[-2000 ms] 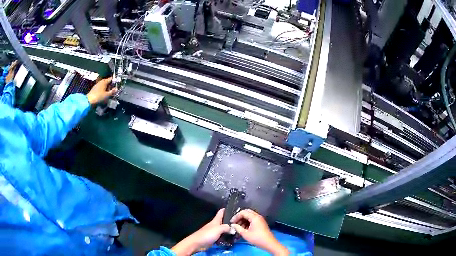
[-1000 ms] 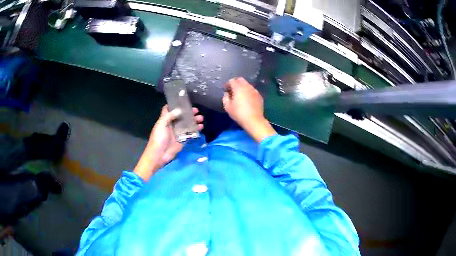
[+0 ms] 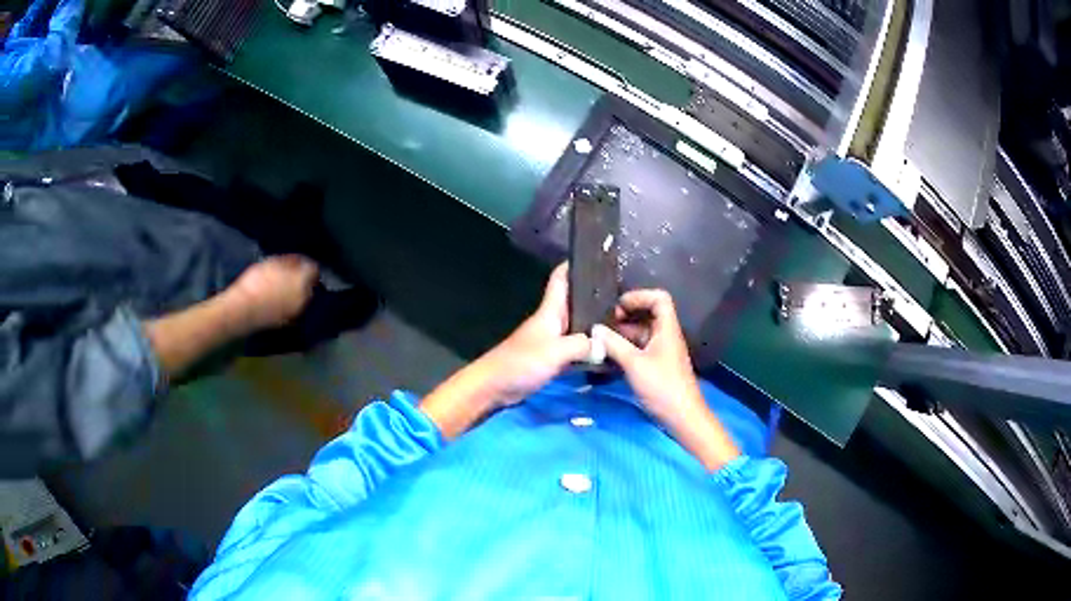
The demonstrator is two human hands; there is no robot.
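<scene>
My left hand [image 3: 531,352] holds a dark narrow fixture [image 3: 594,252] lengthwise, its far end over the near left part of a black tray. A small pale bit shows on its face. My right hand [image 3: 655,352] is at the fixture's near end, thumb and fingertips pinched by a small pale bit [image 3: 600,344]; whether it is in the fingers or on the fixture is hard to tell. The black parts tray [image 3: 543,215] holds many scattered tiny pale bits and has a pale label at its far edge.
Two dark oblong blocks with shiny sides [image 3: 437,65] stand left of the tray. A spare silvery-brown fixture [image 3: 832,308] lies to its right. A blurred grey bar [image 3: 987,387] crosses at right. Rails and a blue bracket [image 3: 861,190] lie behind. A person's hand [image 3: 278,290] and grey sleeve are at left.
My right hand has moved from over the tray back to the fixture's near end. The fixture now shows a darker face. The view has shifted, and a grey-sleeved person has appeared at left.
</scene>
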